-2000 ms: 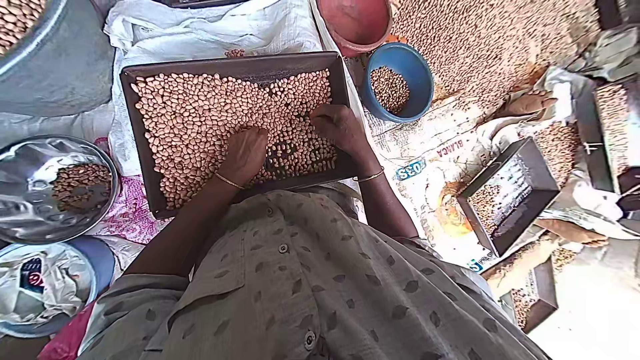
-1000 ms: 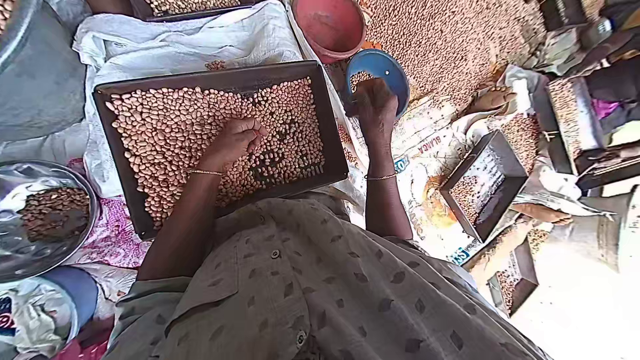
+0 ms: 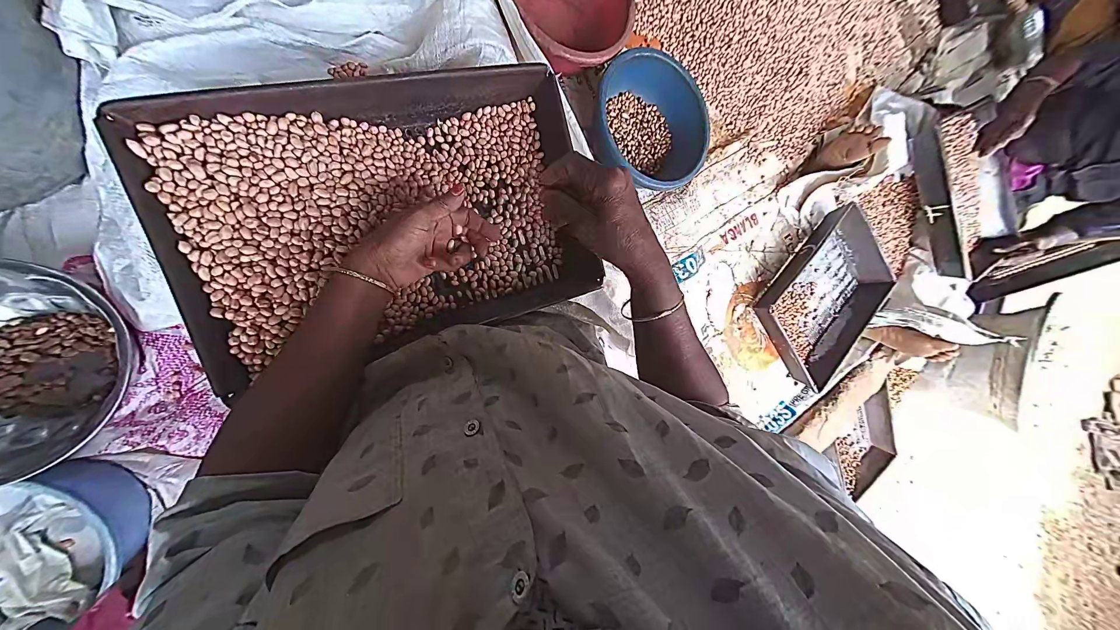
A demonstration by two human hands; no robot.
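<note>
A dark rectangular tray [image 3: 350, 98] full of shelled peanuts [image 3: 280, 201] lies tilted in front of my body. Over the middle of the peanuts is my left hand [image 3: 424, 236], palm partly up, fingers curled around a few small peanuts. My right hand [image 3: 591, 206] is at the tray's right side, its fingertips bent inward over the peanuts; whether anything is between them cannot be seen. Just beyond my right hand stands a blue plastic bowl [image 3: 687, 114] with peanuts in its bottom.
A red basin [image 3: 582, 52] stands beside the blue bowl. Peanuts cover the ground [image 3: 787, 52] behind. At left are a metal bowl [image 3: 122, 324] and a blue bucket [image 3: 122, 507]. Smaller trays [image 3: 840, 341] lie at right, near another person's hand [image 3: 1011, 114] and dark clothing.
My right hand has come back from the blue bowl to the right side of the tray. My left hand has turned its palm more upward over the peanuts.
</note>
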